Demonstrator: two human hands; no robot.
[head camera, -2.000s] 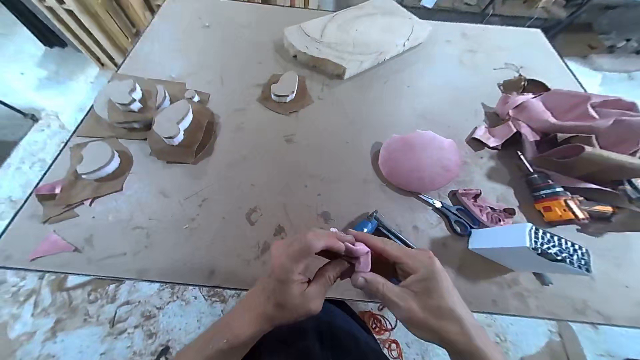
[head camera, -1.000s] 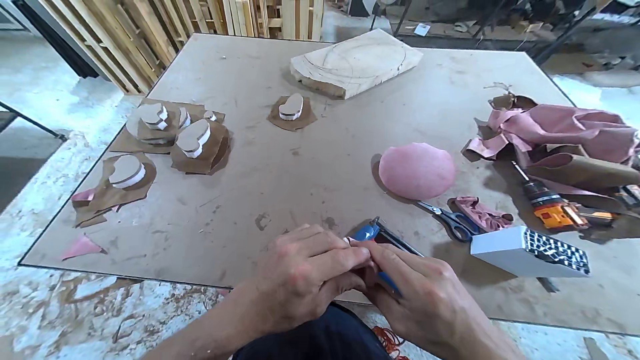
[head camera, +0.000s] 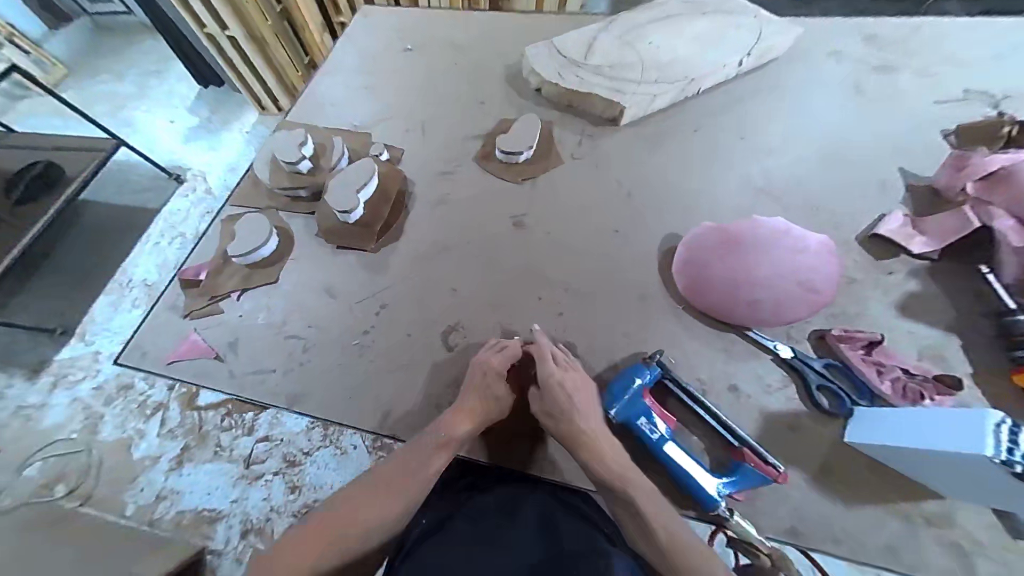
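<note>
Near the table's front edge, my left hand and my right hand meet at the fingertips. A small light bit shows between them; what it belongs to is hidden, and so is how firmly they hold it. Just right of my right hand lies a blue pneumatic staple gun with a hose at its handle. A pink fabric-covered rounded pad rests farther right, with scissors touching or close to its lower edge. Gathered pink fabric lies beside the scissors.
White cut-out shapes sit on brown material at the left, with another shape near the middle back. A pencil-marked wooden slab lies at the back. Pink scraps, a power tool and a white box are at the right.
Two seconds ago a small pink piece showed between my hands; now it is hidden from view. My hands have moved left, away from the staple gun, which shows more fully.
</note>
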